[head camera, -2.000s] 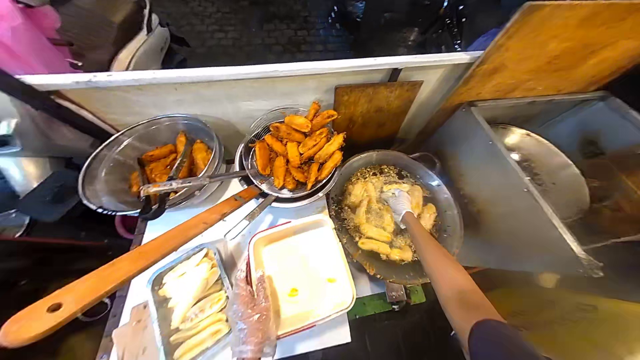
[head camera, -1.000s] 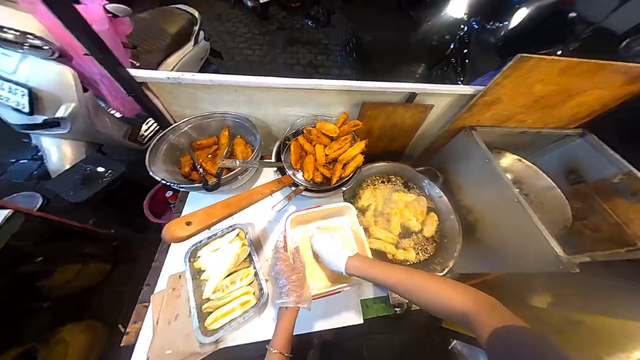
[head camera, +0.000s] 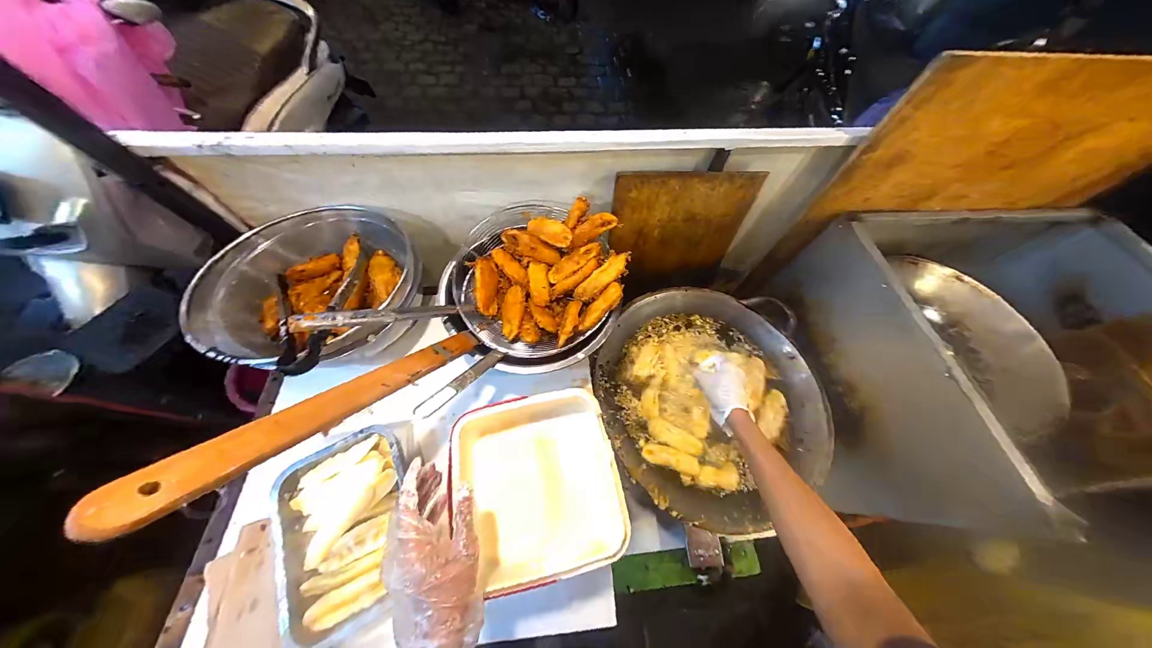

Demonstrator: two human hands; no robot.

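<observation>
My right hand (head camera: 723, 387), in a white glove, is over the frying pan (head camera: 814, 432), where battered pieces (head camera: 675, 436) bubble in oil; its fingertips and anything in them cannot be made out. My left hand (head camera: 434, 549), in a clear plastic glove, hovers palm up between the metal tray of peeled bananas (head camera: 346, 585) and the batter tub (head camera: 549, 490), with fingers spread and nothing seen in it. Pale batter covers the tub's bottom. Behind the tub, a wire strainer with a wooden handle (head camera: 270, 441) holds browned fried pieces (head camera: 540, 270).
A clear bowl (head camera: 211, 279) at the left holds more fried pieces and tongs (head camera: 369, 317). Along the back runs a low white wall (head camera: 504, 141), with a wooden board (head camera: 688, 220) leaning on it. A metal box (head camera: 936, 360) with a round pan stands right of the frying pan.
My right hand has moved from the batter tub to the frying pan, where it also was two seconds ago. My left hand stays beside the tub. The view has shifted.
</observation>
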